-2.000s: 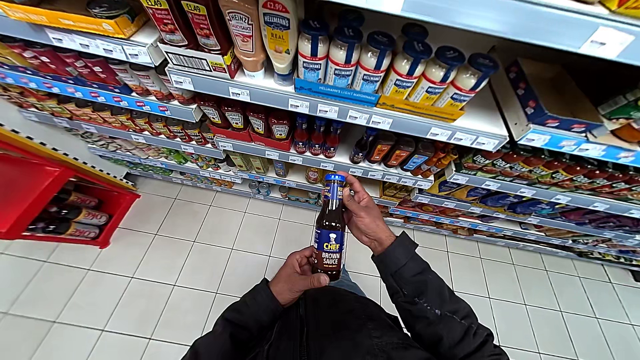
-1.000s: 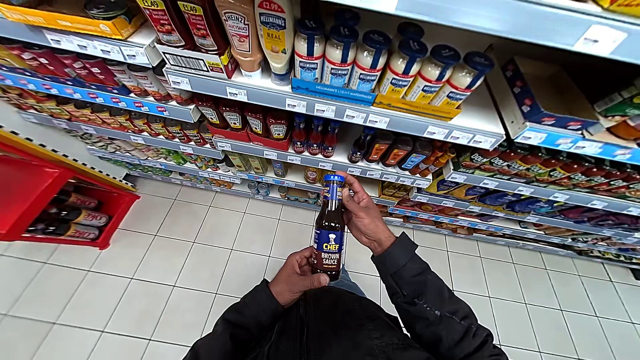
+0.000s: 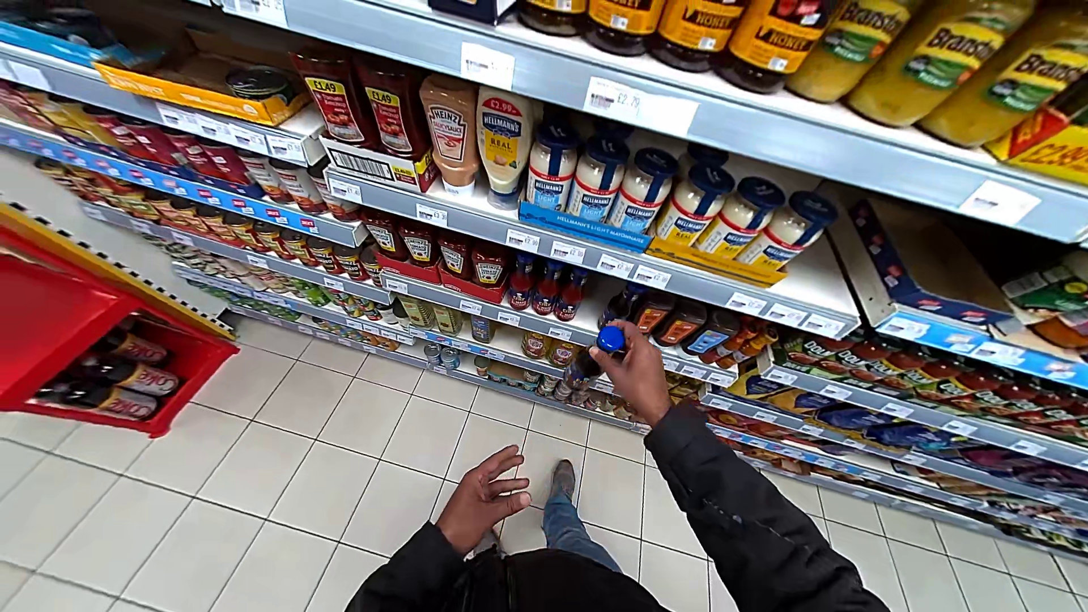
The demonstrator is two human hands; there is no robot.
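My right hand (image 3: 636, 371) grips a brown sauce bottle (image 3: 583, 367) near its blue cap, in front of the lower sauce shelf. The bottle tilts away from me, and its label cannot be read from here. Dark sauce bottles (image 3: 680, 323) stand on the shelf just past that hand, with red-sauce bottles (image 3: 545, 291) to their left. My left hand (image 3: 484, 501) holds nothing; its fingers are spread over the tiled floor, apart from the bottle.
Mayonnaise jars (image 3: 646, 191) in card trays stand on the shelf above. A shelf edge (image 3: 714, 127) with jars on it juts out higher up. At the left is a red display unit (image 3: 64, 331) with cola bottles (image 3: 127, 374). My foot (image 3: 563, 478) is on the floor tiles.
My right hand has carried the bottle forward to the shelf. My left hand, earlier at the bottle's base, has let go. The bottle was upright with its label facing me.
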